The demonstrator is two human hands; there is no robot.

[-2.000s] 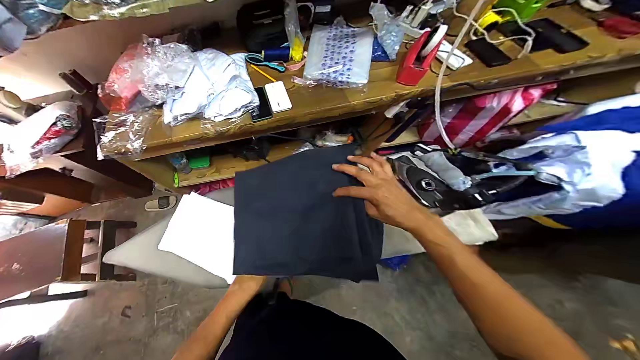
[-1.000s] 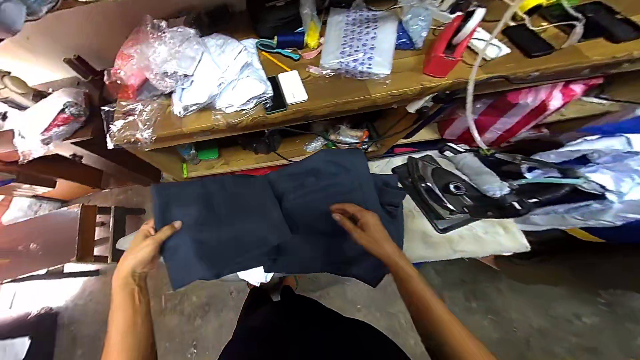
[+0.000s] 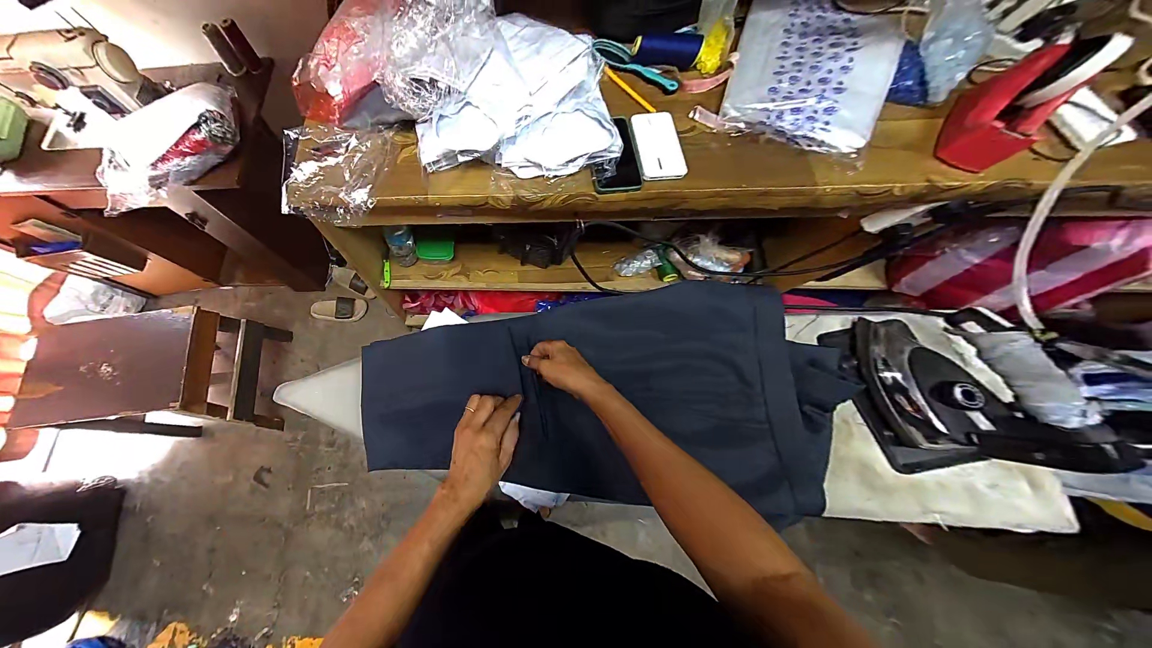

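A dark navy cloth garment [image 3: 666, 360] with a stitched band near its right end lies spread along an ironing board [image 3: 324, 396], whose pale pointed end shows at the left. A fold or slit runs across the cloth left of its middle. My left hand [image 3: 486, 441] rests on the cloth at the lower part of that fold, fingertips against it. Just above and to the right, my right hand [image 3: 560, 367] pinches the cloth edge at the fold between thumb and finger. To the right of the garment, an electric iron [image 3: 945, 387] lies on the cream cover of the board.
A wooden counter [image 3: 720, 189] behind the board carries plastic-wrapped cloth [image 3: 531, 99], phones, a pencil, scissors, thread and a red tape dispenser [image 3: 1008, 108]. Cables hang over its lower shelf. At the left stand a wooden bench [image 3: 108, 369] and a sewing machine [image 3: 81, 63].
The dark cloth, earlier folded into a squarish shape, now lies longer along the board. My left hand has come from its left edge to the fold, close to my right hand.
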